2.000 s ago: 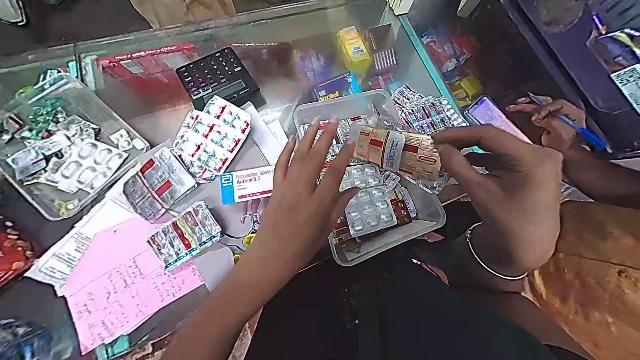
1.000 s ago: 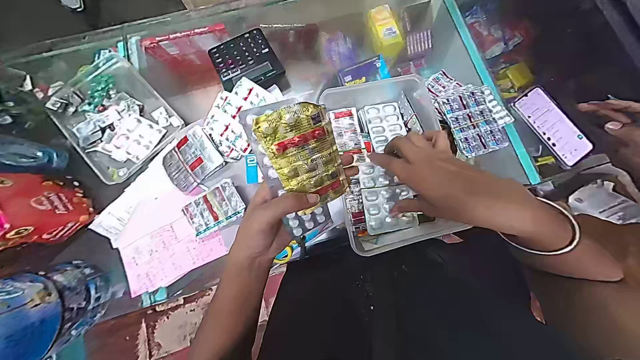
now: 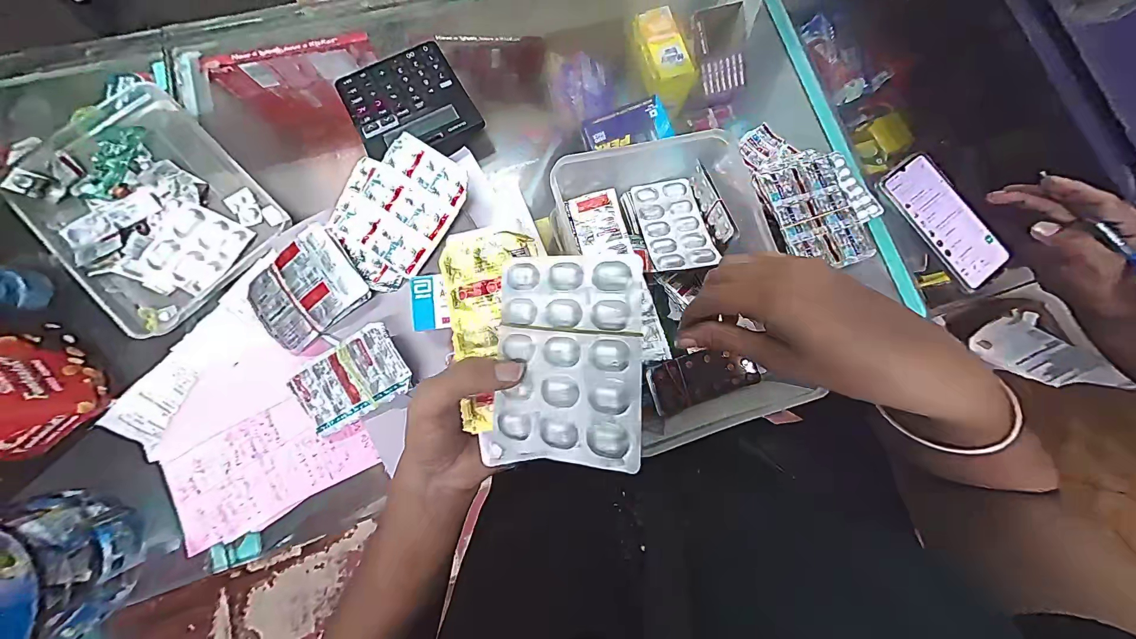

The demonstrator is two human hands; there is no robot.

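Note:
My left hand (image 3: 457,422) holds a silver blister pack (image 3: 568,373) with a rubber band around it, over a yellow foil strip pack (image 3: 475,280). Over the right part of a clear plastic container (image 3: 710,426), my right hand (image 3: 763,311) has its fingers bent down near the packs inside; whether it grips one cannot be told. A silver blister pack (image 3: 672,226), a red-and-white strip pack (image 3: 597,222) and a dark blister strip (image 3: 701,382) lie in that container. Banded blister packs (image 3: 812,204) are just right of it.
A calculator (image 3: 410,98), banded tablet strips (image 3: 399,211), more strips (image 3: 351,377) and pink written sheets (image 3: 266,470) lie on the glass counter. Another plastic container (image 3: 146,324) is at left. A phone (image 3: 946,222) and another person's hand with a pen (image 3: 1074,222) are at right.
A silver blister pack now lies over the yellow pack in my left hand. Two seconds ago my right hand held a beige banded pack; a second ago it touched silver packs in the container.

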